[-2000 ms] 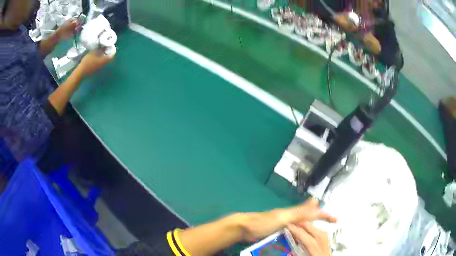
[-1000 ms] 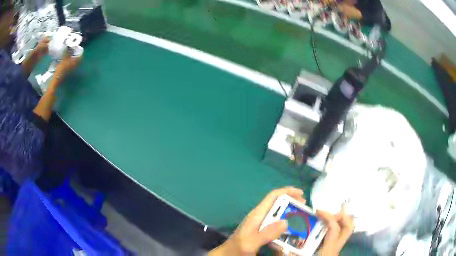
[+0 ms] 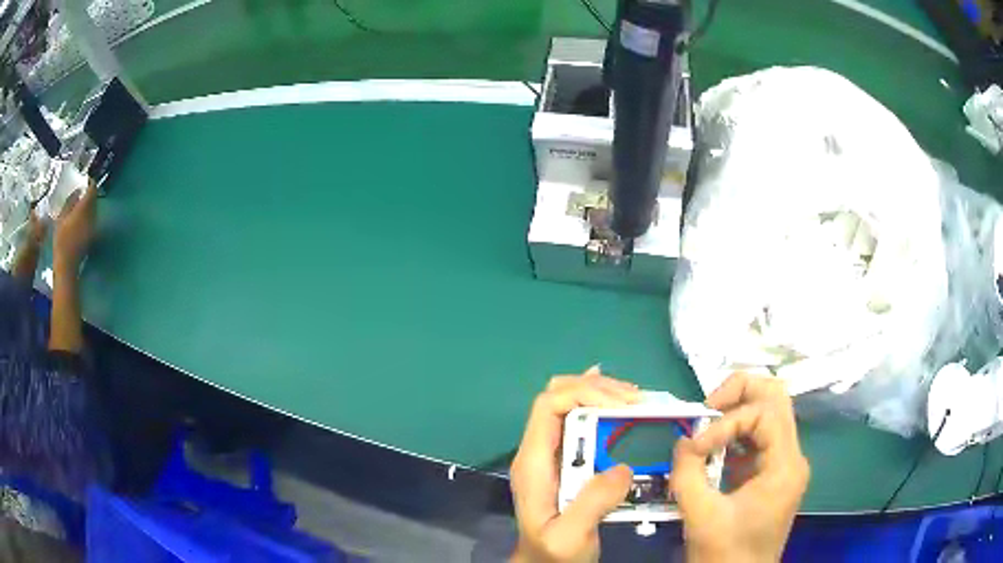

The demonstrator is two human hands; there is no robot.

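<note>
The white housing (image 3: 574, 473) is held over the front edge of the bench, its open side facing up. Inside it show a blue block (image 3: 607, 442), red and dark lead wires and a dark oval middle. My left hand (image 3: 566, 467) grips its left side, the thumb on the lower rim. My right hand (image 3: 742, 467) holds its right side, with thumb and forefinger bent over the right end of the opening. Whether the right fingers pinch a small part cannot be told.
The black electric screwdriver (image 3: 643, 121) hangs upright over the grey-white screw feeder (image 3: 572, 220). A large clear bag of white parts (image 3: 814, 220) lies right of it. A white unit (image 3: 960, 407) lies at far right. Another worker's arm (image 3: 68, 286) is at left, above blue crates (image 3: 198, 528).
The view has turned, so the feeder and bag sit higher. Both hands have come together around the housing, which is now level. The right fingers have moved onto its opening.
</note>
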